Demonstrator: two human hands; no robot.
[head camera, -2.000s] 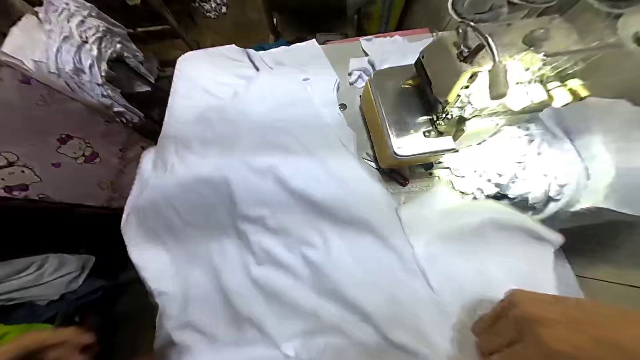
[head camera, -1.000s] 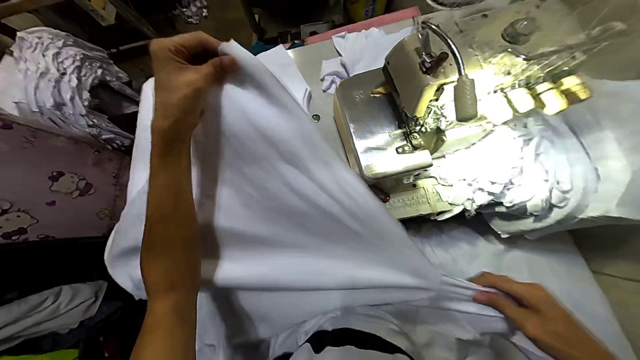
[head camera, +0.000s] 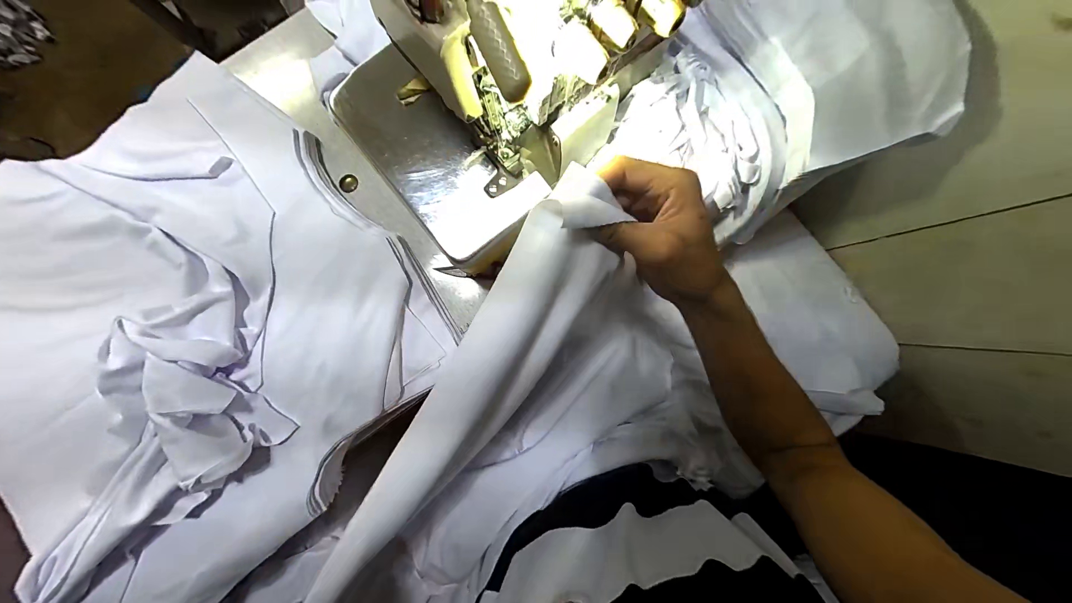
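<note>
My right hand (head camera: 662, 222) grips the top edge of a white fabric piece (head camera: 502, 335) just in front of the needle area of an overlock sewing machine (head camera: 502, 109). From there the piece hangs down toward the bottom of the view in a long fold. The machine's metal cloth plate (head camera: 419, 167) lies left of the hand. My left hand is out of view. Stacked white fabric panels (head camera: 335, 293) spread over the left side, with a crumpled white piece (head camera: 201, 377) on top.
Bunched white fabric (head camera: 712, 134) lies right of the machine's needle area, under its bright lamp. The metal table top (head camera: 285, 84) shows at the upper left. More white fabric (head camera: 804, 310) covers the right side, beside a tiled floor (head camera: 963, 293). Dark cloth (head camera: 620, 494) is near my lap.
My right hand has moved up to the machine with the fabric edge. My left hand, raised with the fabric a second ago, has left the view. The view has shifted closer to the machine.
</note>
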